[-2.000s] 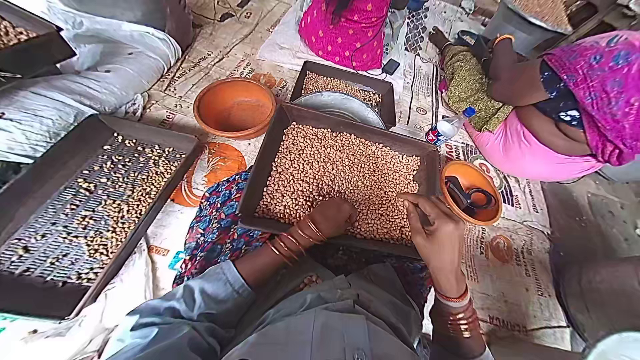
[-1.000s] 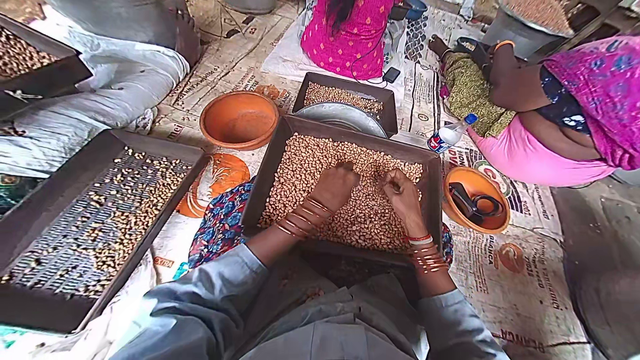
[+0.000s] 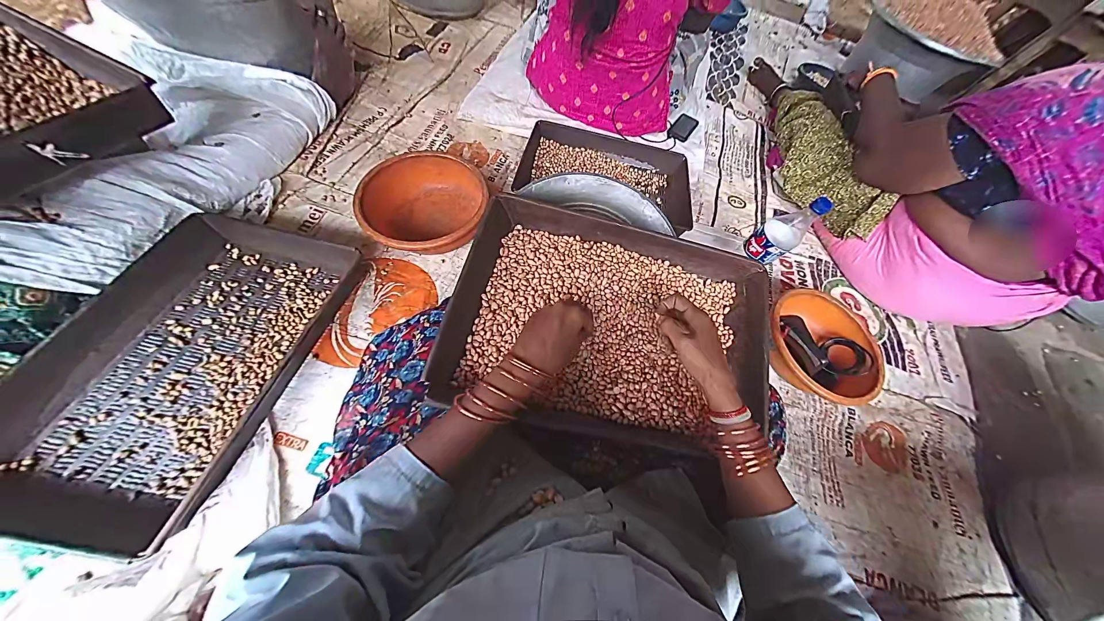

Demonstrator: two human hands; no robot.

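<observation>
A dark rectangular metal tray (image 3: 464, 302) rests on my lap, full of light brown nuts or kernels (image 3: 604, 345). My left hand (image 3: 556, 332) is low over the left middle of the kernels, its fingers curled downward; their tips are hidden. Over the right part of the same tray, my right hand (image 3: 690, 332) has its fingers bent and its thumb near the fingertips. Whether either hand holds a kernel is too small to tell. Bangles circle both wrists.
An orange clay bowl (image 3: 423, 203) stands beyond the tray. To the right are a bowl (image 3: 826, 379) with a black object and a plastic bottle (image 3: 785, 233). A slotted tray (image 3: 198, 371) lies left. Behind are a metal basin (image 3: 595, 194), a smaller tray (image 3: 677, 185) and two seated people.
My right hand has moved from the tray's near right edge to over the kernels. Between one second ago and now, the two hands have moved farther apart.
</observation>
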